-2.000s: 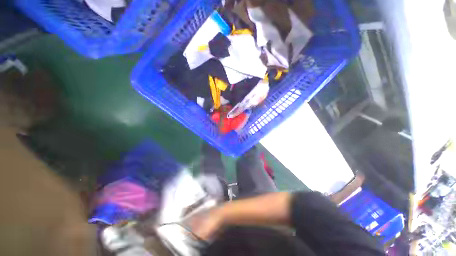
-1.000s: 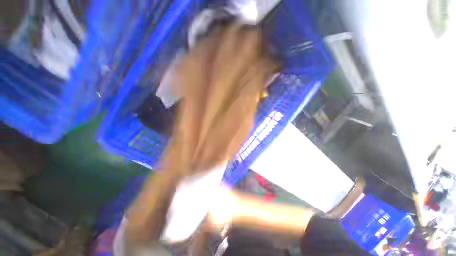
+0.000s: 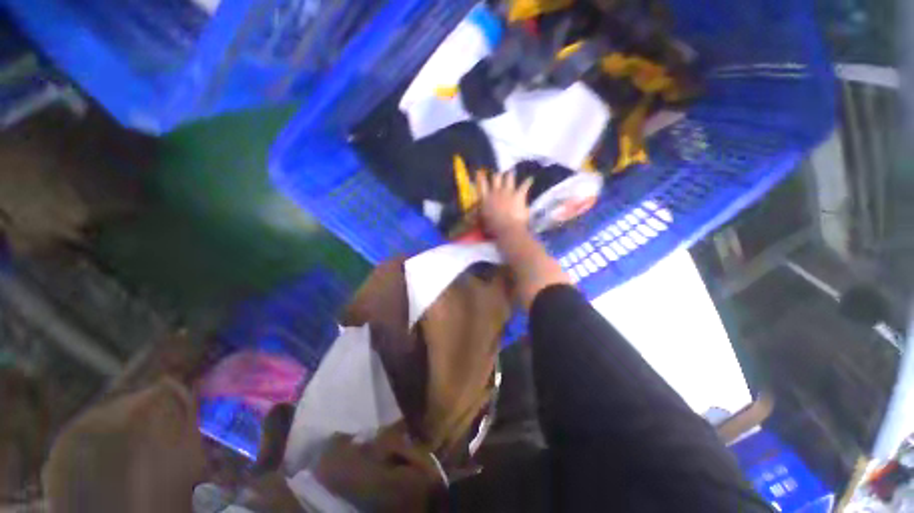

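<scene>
My right hand reaches into a blue perforated crate, its fingers apart over the scraps. I see nothing gripped in it. Beneath and around it lie black, white and yellow scraps and a bit of red. A bundle of brown garment pieces with white pieces lies bunched below the hand, against the crate's near edge and over my lap area. My left hand does not show; whether the bundle hides it, I cannot tell.
Another blue crate stands at upper left above the green floor. A white bench with a brown piece across its end is at right. A pink bundle sits in a blue container at lower left. More brown cloth lies lower left.
The brown cloth, blurred and stretched over the crate a second ago, now lies lower, bunched in front of it. My right hand has moved up into the crate, and the scraps show again.
</scene>
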